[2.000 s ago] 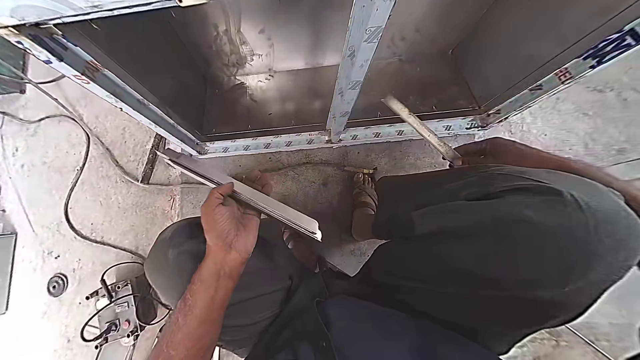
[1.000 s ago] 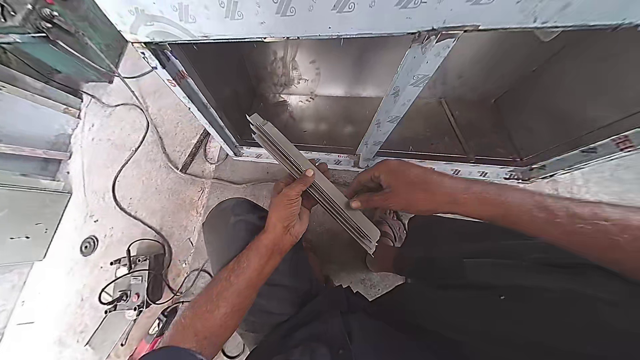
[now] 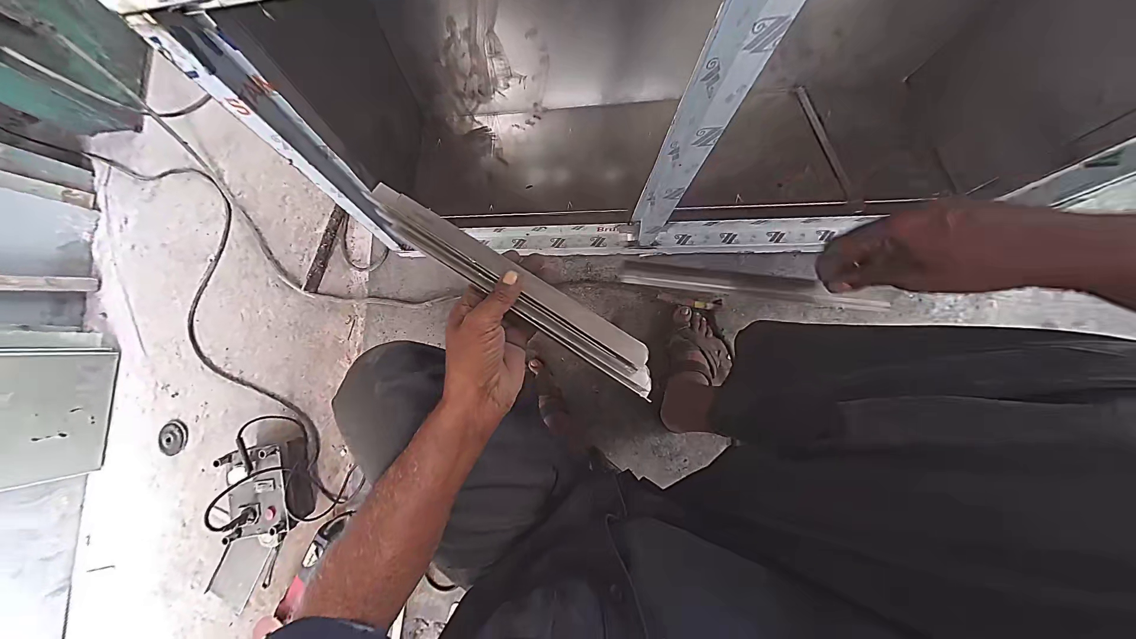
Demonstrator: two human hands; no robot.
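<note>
My left hand [image 3: 486,342] grips a stack of long, thin folded metal strips [image 3: 550,306], its thumb on top. The stack slants from the cabinet frame's lower left corner down toward my feet. At the right, my right hand [image 3: 874,253] has curled fingers at a single blurred metal strip [image 3: 719,280], which reaches leftward above my foot; the exact grip is partly hidden. Another thin strip [image 3: 824,142] lies inside the right bay of the metal cabinet [image 3: 568,160]. A divider [image 3: 701,115] covered in printed protective film separates the two bays.
A black cable [image 3: 197,302] winds over the concrete floor at left. Near it are a small machine [image 3: 257,497] with cords and a round black disc [image 3: 173,437]. Sheet metal panels [image 3: 53,417] stand at the far left. My sandalled foot [image 3: 697,351] is just before the cabinet.
My right hand has moved right from the stack, with a single strip now at its fingers. My left hand keeps its grip on the stack. The strip inside the right bay was there one second ago.
</note>
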